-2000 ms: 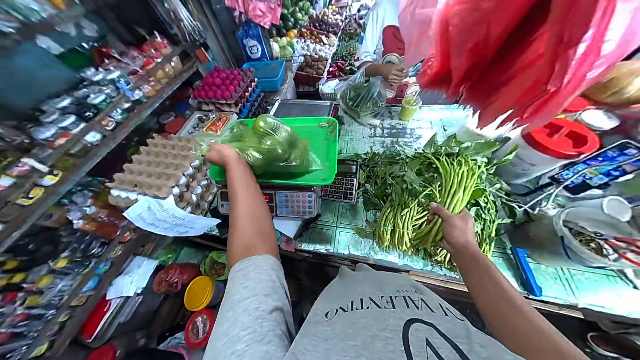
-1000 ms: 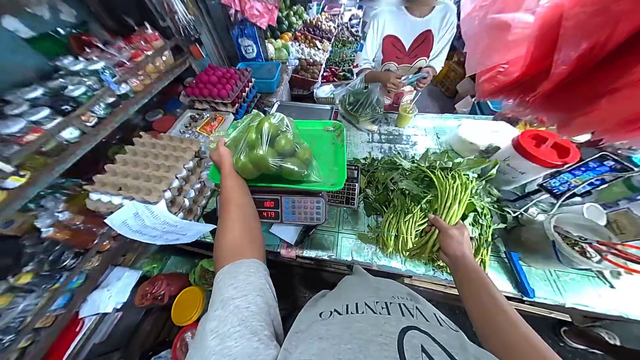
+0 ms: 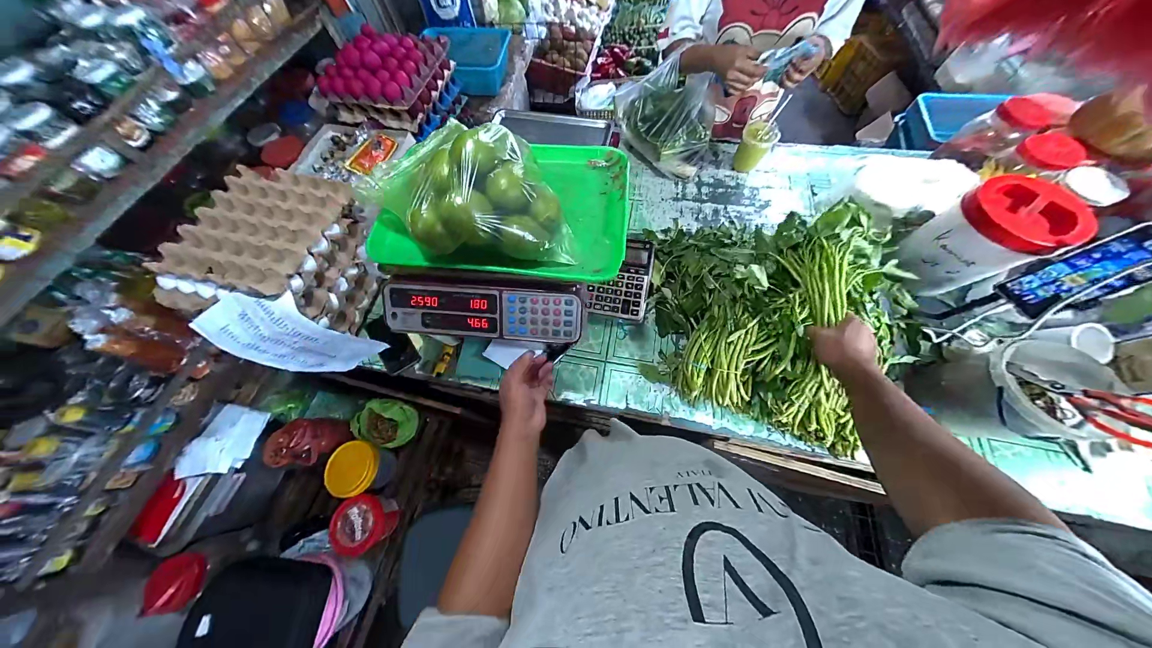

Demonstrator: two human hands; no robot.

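Observation:
A clear plastic bag of round green fruit (image 3: 486,193) rests on the green tray (image 3: 594,211) of a digital scale (image 3: 486,310), whose red display is lit. My left hand (image 3: 526,389) is just below the scale, at the counter's edge, its fingertips by a small dark object; whether it grips this I cannot tell. My right hand (image 3: 843,346) is closed around a bundle of leafy greens with long thin stems (image 3: 823,288). More bundled stems (image 3: 724,360) lie beside it on the green counter. A calculator (image 3: 623,286) sits between scale and greens.
Stacked egg trays (image 3: 261,238) and a handwritten paper (image 3: 283,335) stand left of the scale. Across the counter a person holds banknotes (image 3: 783,63), near a bagged green vegetable (image 3: 668,117) and a drink cup (image 3: 754,147). Right are a red-lidded container (image 3: 999,225), a phone (image 3: 1080,270) and scissors (image 3: 1102,405).
My left hand has left the bag of green fruit and moved down to the counter's edge below the scale. My right hand stays on the greens.

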